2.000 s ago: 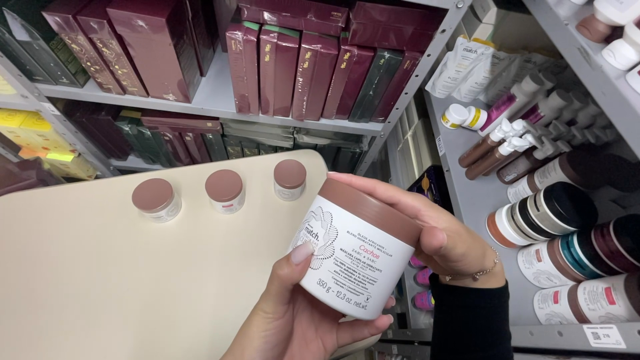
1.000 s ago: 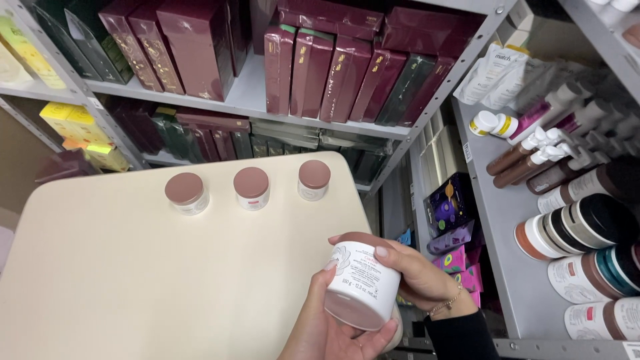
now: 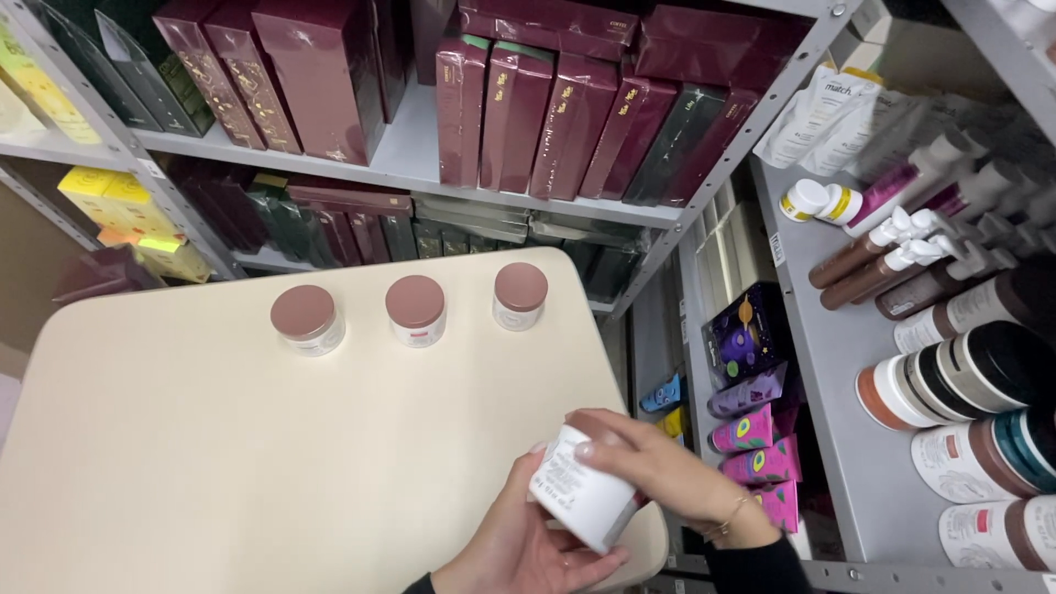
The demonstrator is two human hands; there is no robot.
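Both my hands hold a white plastic cosmetic jar [image 3: 587, 488] with a brown lid, tilted over the right front corner of a cream table [image 3: 247, 445]. My left hand [image 3: 528, 528] cups it from below and the left. Over the lid and upper side lies my right hand [image 3: 652, 462], its thumb on the printed wall. Three smaller jars with brown lids stand in a row near the table's far edge: a left jar [image 3: 307, 318], a middle jar [image 3: 417, 309] and a right jar [image 3: 520, 295].
Behind the table, a grey metal shelf [image 3: 412, 169] holds maroon and dark green boxes. Another shelf [image 3: 833, 388] on the right carries bottles, tubes and large jars. Pink tubes [image 3: 755, 462] lie low beside the table's right edge. Yellow boxes [image 3: 124, 206] sit at the left.
The held jar has been lowered and turned since the oldest frame, where its printed front faced the camera upright. Both hands remain on it. The three jars on the table have not moved.
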